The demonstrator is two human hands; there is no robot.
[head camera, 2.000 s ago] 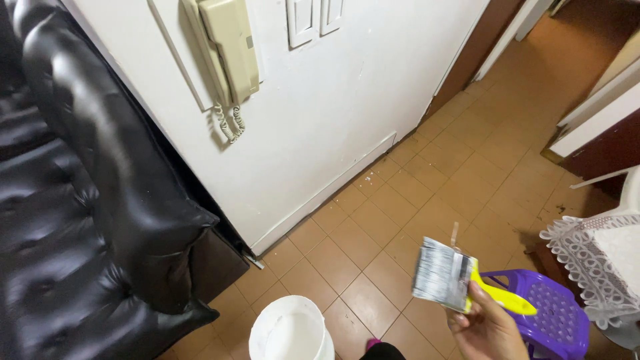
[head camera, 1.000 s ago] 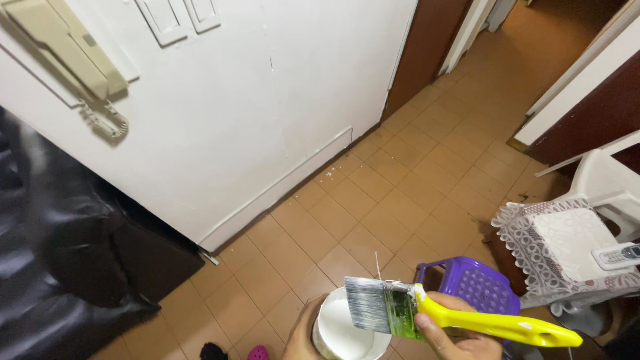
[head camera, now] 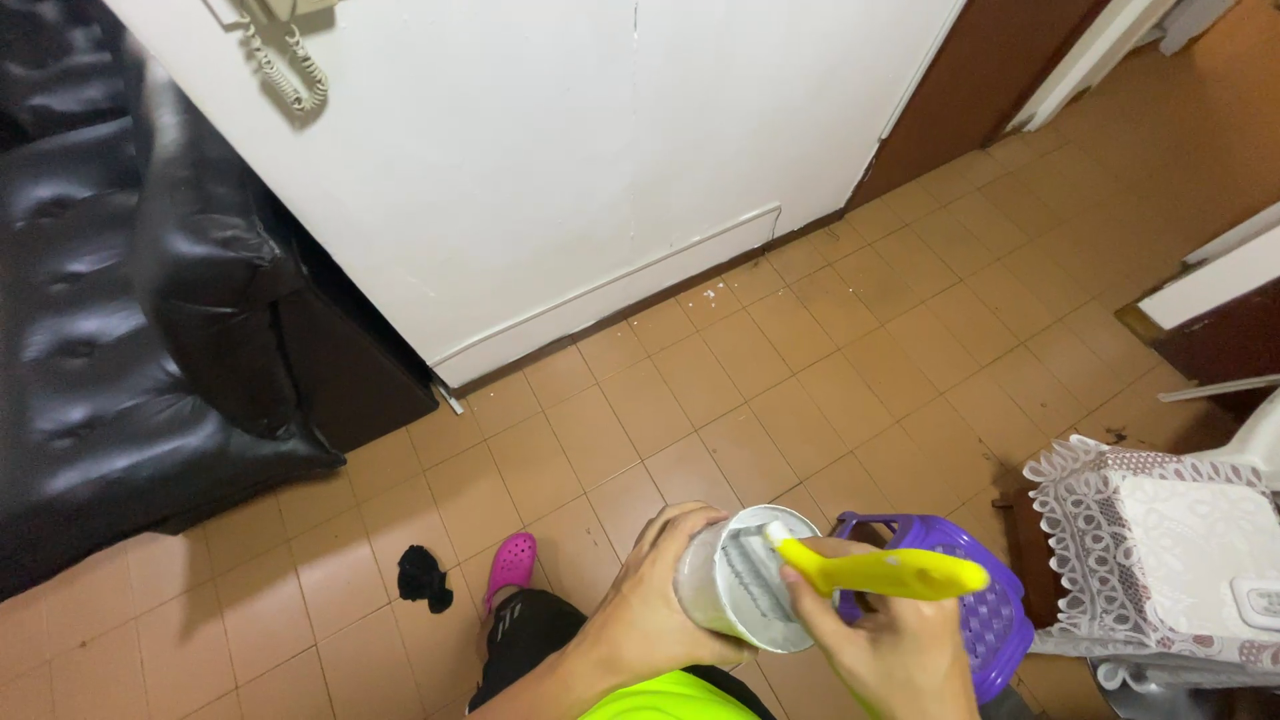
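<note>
My left hand (head camera: 660, 590) is wrapped around the side of a white paint tub (head camera: 708, 585), which is tilted and has white paint inside. The yellow handle of a paintbrush (head camera: 890, 572) is gripped in my right hand (head camera: 870, 630). Its bristles are down inside the tub's mouth, partly hidden by the rim and my fingers. The white wall (head camera: 560, 150) stands in front, with a low white strip (head camera: 620, 285) along its foot.
A black tufted sofa (head camera: 90, 330) is at the left, below a corded wall phone (head camera: 285, 70). A purple plastic stool (head camera: 985, 620) and a lace-covered table (head camera: 1190, 540) stand at the right. A black cloth-like item (head camera: 423, 578) lies on the tiled floor near a pink clog (head camera: 513, 562).
The brush, held over the floor and then beside the tub's mouth, now has its bristles inside the tub. My left hand, out of view two seconds ago, came onto the tub.
</note>
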